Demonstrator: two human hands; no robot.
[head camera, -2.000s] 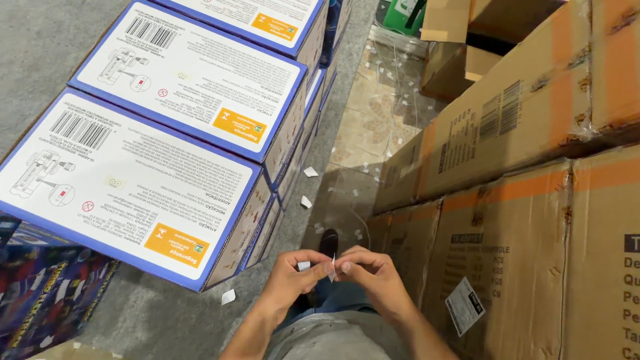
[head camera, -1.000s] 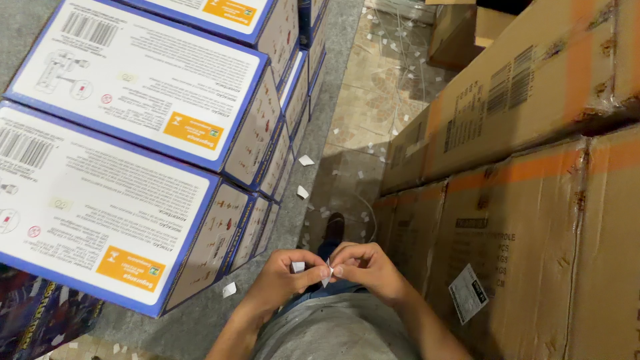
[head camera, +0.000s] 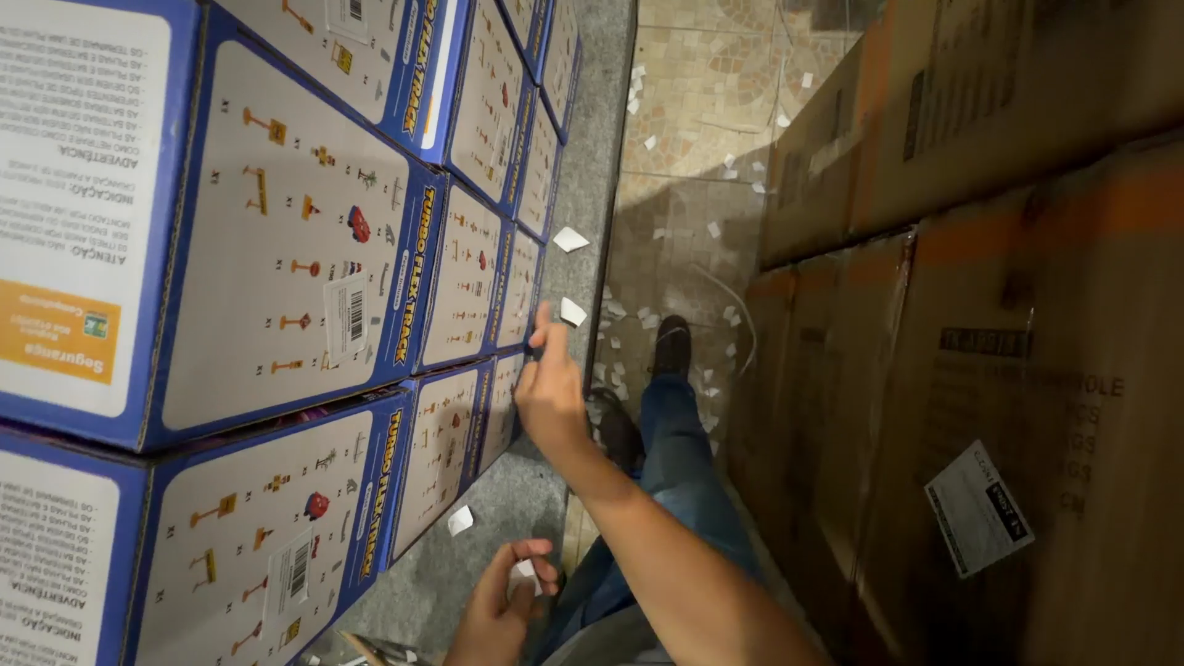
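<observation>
My left hand (head camera: 504, 601) is low in the view, its fingers curled around a small white paper piece (head camera: 524, 575). Farther up, my right hand (head camera: 550, 384) reaches to the side of the stacked blue and white toy boxes (head camera: 472, 277), fingers extended against or very near a lower box. Whether anything is between those fingertips is hidden. White barcode stickers (head camera: 347, 317) are on the printed box sides. Two white paper scraps (head camera: 572, 313) lie on the grey surface just beyond my right fingertips, and another scrap (head camera: 461, 520) lies nearer my left hand.
Large brown cardboard cartons (head camera: 971, 351) with orange stripes and a white label (head camera: 979, 509) form a wall on the right. Between them and the grey ledge (head camera: 592, 139) runs a narrow tiled floor (head camera: 684, 139) strewn with paper scraps and a thin strap (head camera: 740, 314). My shoes (head camera: 673, 347) stand there.
My hands were together at the small white piece and are now apart; the right one has moved out to the boxes. The view has shifted closer to the box sides.
</observation>
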